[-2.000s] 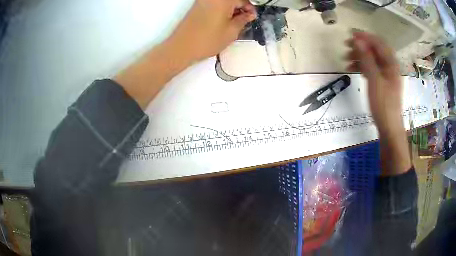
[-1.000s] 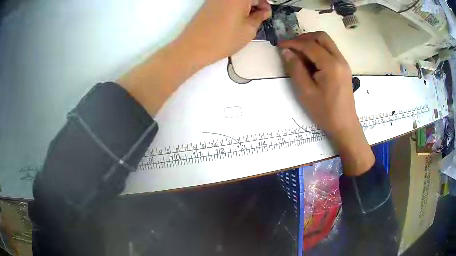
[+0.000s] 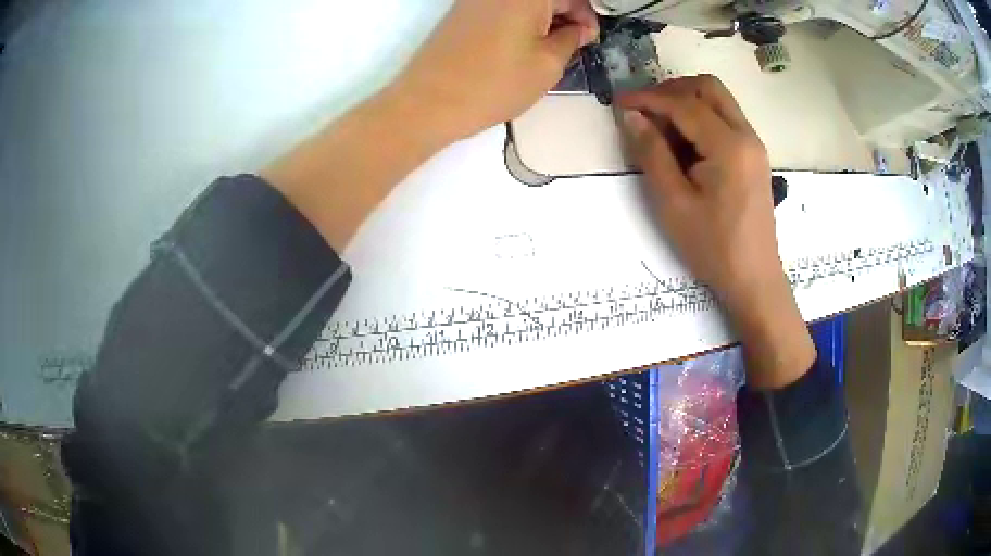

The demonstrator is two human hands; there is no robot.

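My left hand (image 3: pixel 494 65) is at the top centre, fingers curled together just left of the needle area, its fingertips partly cut off by the top edge. My right hand (image 3: pixel 701 163) is just right of the presser foot area (image 3: pixel 605 78), thumb and index finger close together. Whether either hand pinches a thread or small piece cannot be seen. The shiny needle plate (image 3: pixel 634 63) lies between the hands. The black thread snips (image 3: pixel 779 190) are mostly hidden behind my right hand; only one end shows.
The cream machine bed (image 3: pixel 571 136) and the tension dial (image 3: pixel 773 55) are at the top. Dark threads (image 3: pixel 478 291) lie near the printed ruler (image 3: pixel 489 326). Below the table edge are a blue basket (image 3: pixel 652 456) with bagged red material (image 3: pixel 695 467) and a cardboard box (image 3: pixel 897 434).
My right hand has moved left from above the right side of the bed to beside the needle area, covering most of the snips. My left hand has stayed near the needle. The view has shifted slightly.
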